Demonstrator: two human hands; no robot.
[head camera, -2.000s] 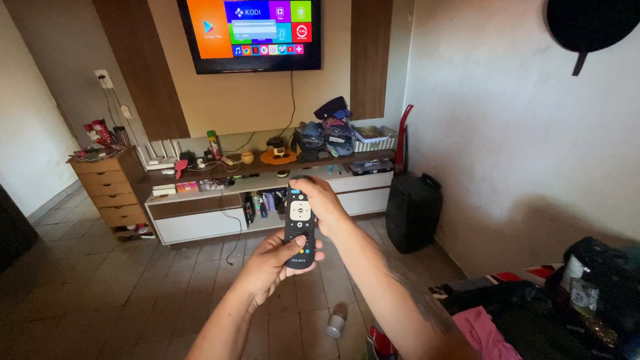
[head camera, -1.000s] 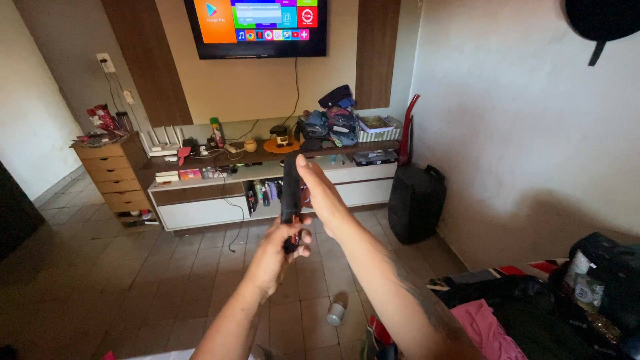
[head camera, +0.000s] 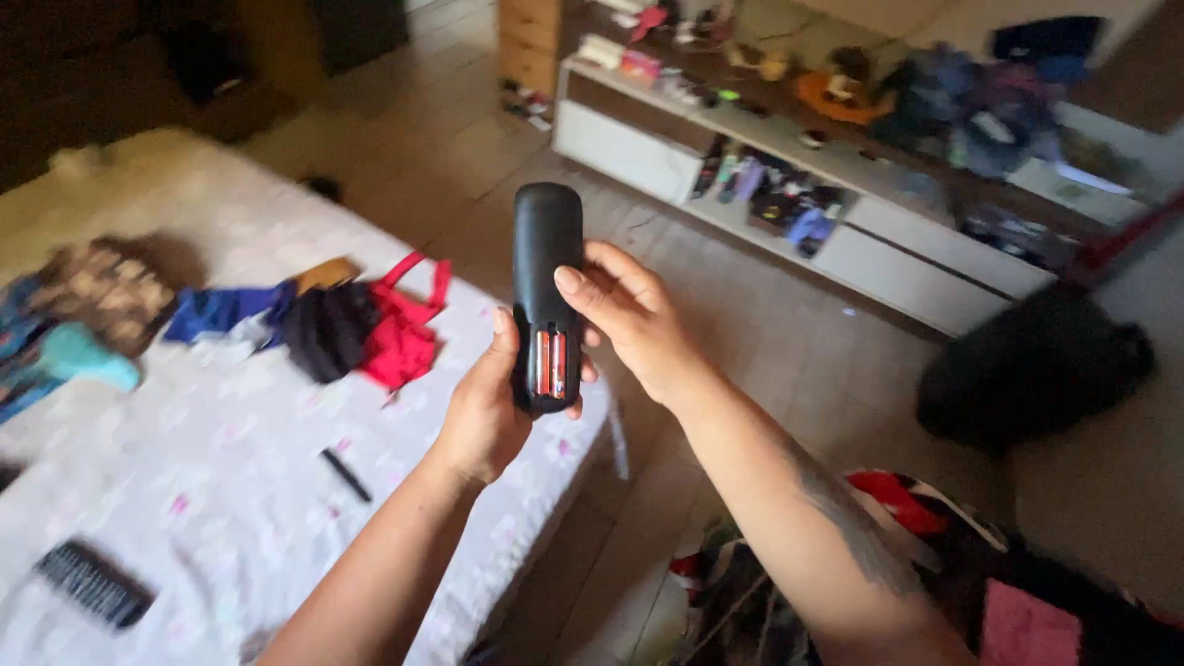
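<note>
A black remote control (head camera: 548, 250) is held upright, its back facing me. Near its lower end the battery compartment is uncovered and shows two orange-red batteries (head camera: 549, 364) side by side. My left hand (head camera: 490, 402) grips the lower left side, thumb along the edge, with fingertips showing past the right edge. My right hand (head camera: 629, 319) holds the right side, its thumb on the back just above the batteries. The remote's button side is hidden.
At left is a bed (head camera: 250, 462) with a flowered sheet, clothes (head camera: 333, 324), a thin black piece (head camera: 346, 475) and a dark rectangular object (head camera: 95, 583). A low cabinet (head camera: 629, 139) stands ahead; a black speaker (head camera: 1027, 370) is at right.
The remote has been turned from its button side to its back, and the batteries now show. The view has swung left and down, bringing the bed in.
</note>
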